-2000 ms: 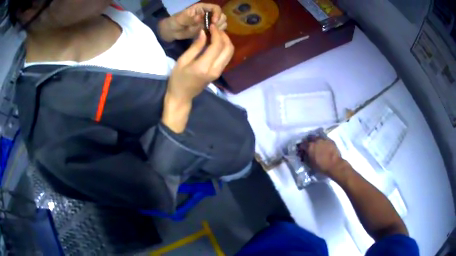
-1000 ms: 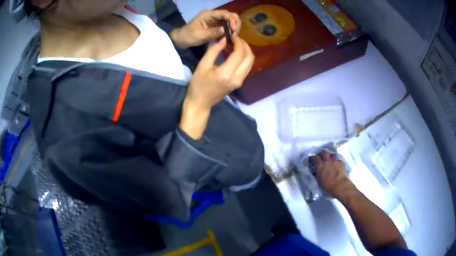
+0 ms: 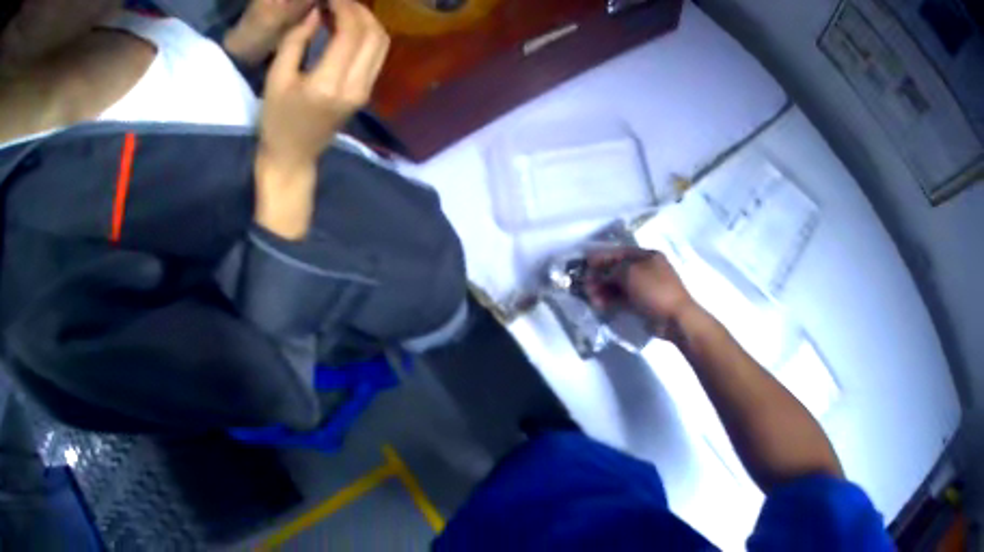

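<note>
An open, crinkled clear plastic bag point(image 3: 591, 336) with dark and silvery small pieces lies on the white table. My right hand point(image 3: 637, 289) reaches in from the lower right. Its fingertips are down at the bag's opening, on the dark pieces point(image 3: 574, 272). The image is blurred there, so I cannot tell whether the fingers grip a piece. My left hand is not in view; only blue clothing shows at the bottom edge.
A clear tray point(image 3: 583, 178) lies beyond the bag, another point(image 3: 764, 226) to its right. A red-brown box point(image 3: 475, 86) stands at the back. A coworker in a dark jacket point(image 3: 356, 259) sits close on the left, hands raised point(image 3: 313, 97). A brown seam point(image 3: 739, 146) crosses the table.
The view has shifted, so everything sits further left and higher in the picture. My right hand remains at the bag, its fingers slightly changed. The coworker's hands are now partly cut off.
</note>
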